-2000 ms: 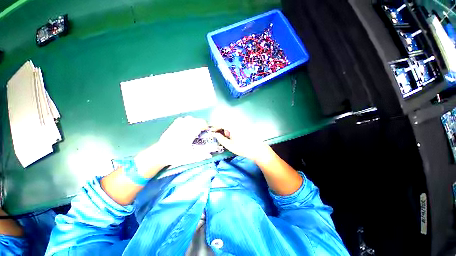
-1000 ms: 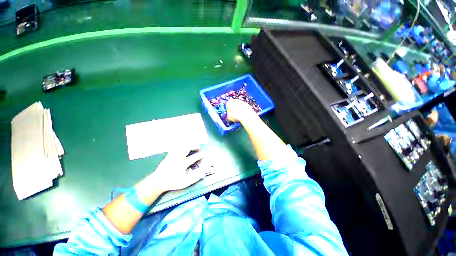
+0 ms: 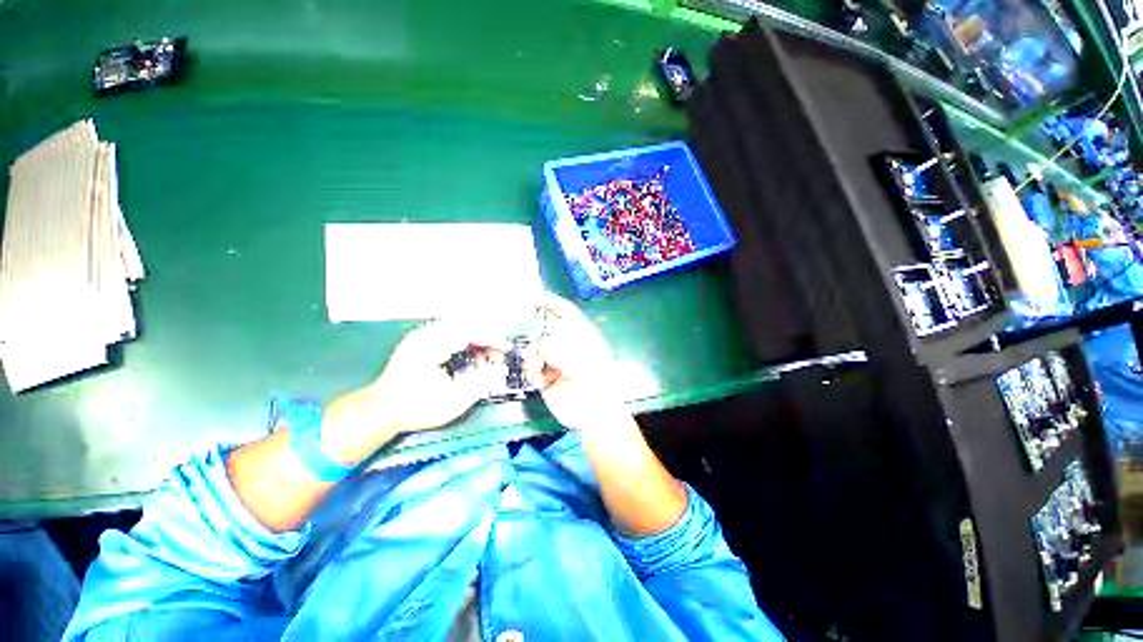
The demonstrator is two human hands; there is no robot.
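Observation:
My left hand [image 3: 429,374], in a white glove with a light blue wrist band, holds a small dark unit [image 3: 508,368] near the bench's front edge. My right hand [image 3: 574,364], also gloved, is at the unit's right side with its fingertips on it. Whether the right fingers pinch a small part cannot be made out. A blue bin [image 3: 709,241] with a heap of tiny red, dark and bluish parts stands beyond my right hand. A white sheet [image 3: 426,268] lies just beyond my hands.
The green bench mat [image 3: 313,138] bears a pile of off-white sheets [image 3: 60,257] at left and a dark unit [image 3: 138,65] at the far left. Another dark unit [image 3: 674,75] lies beyond the bin. Black trays [image 3: 827,188] with rows of boards [image 3: 1043,408] stand at right. People in blue are at the far right.
My right hand has come out of the blue bin and back to the unit at my left hand. The view has shifted, so the bin and trays appear further right.

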